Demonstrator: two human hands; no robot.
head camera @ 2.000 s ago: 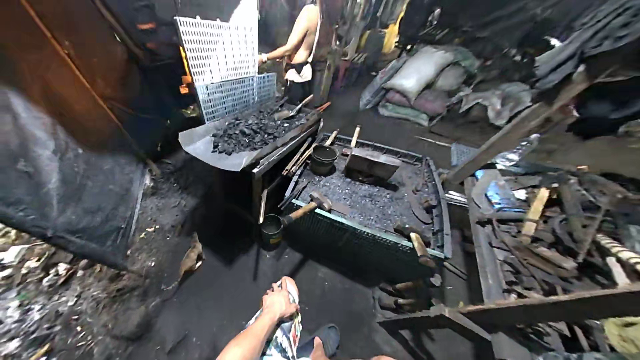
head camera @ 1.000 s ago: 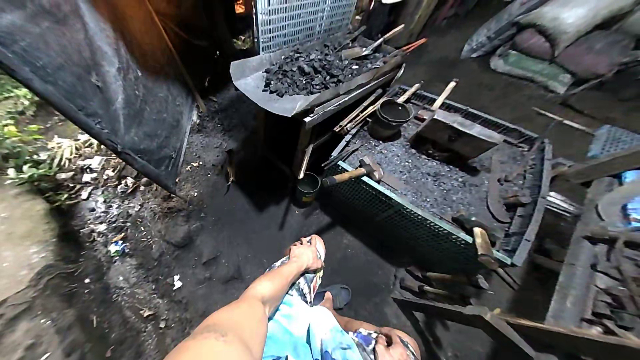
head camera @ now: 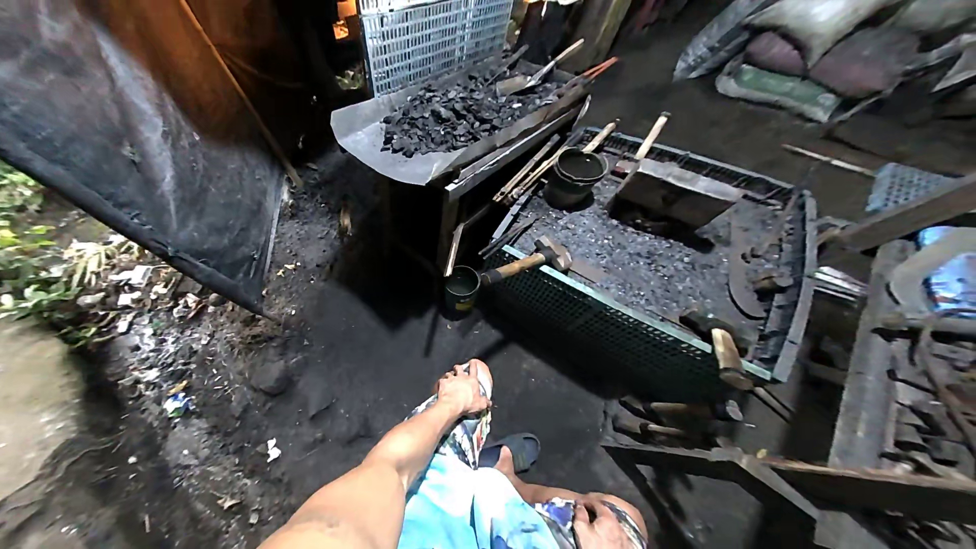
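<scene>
My left hand (head camera: 462, 390) rests on my left knee, over the patterned cloth of my shorts (head camera: 450, 496). At the bottom edge my right hand (head camera: 598, 526) lies on my right thigh near the knee, partly cut off by the frame. Neither appears to hold a tool. Beyond my left knee stands a small dark can (head camera: 462, 293). A hammer (head camera: 530, 259) with a wooden handle lies across the edge of a bed of grey ash or charcoal bits (head camera: 633, 259). A black bucket (head camera: 576, 179) and a steel block (head camera: 675, 191) stand on that bed.
Charcoal (head camera: 457, 114) is heaped on a sheet-metal tray (head camera: 358, 141) at the upper middle. A second hammer (head camera: 724, 347) lies at the bed's near right corner. Metal pieces fill a wooden rack (head camera: 862, 381) at right. A dark tarp (head camera: 137, 152) hangs at left; sacks (head camera: 862, 53) lie at upper right.
The view has swung down and to the left, so the person seen by the charcoal tray two seconds ago is mostly out of frame. My left hand has stayed on my knee.
</scene>
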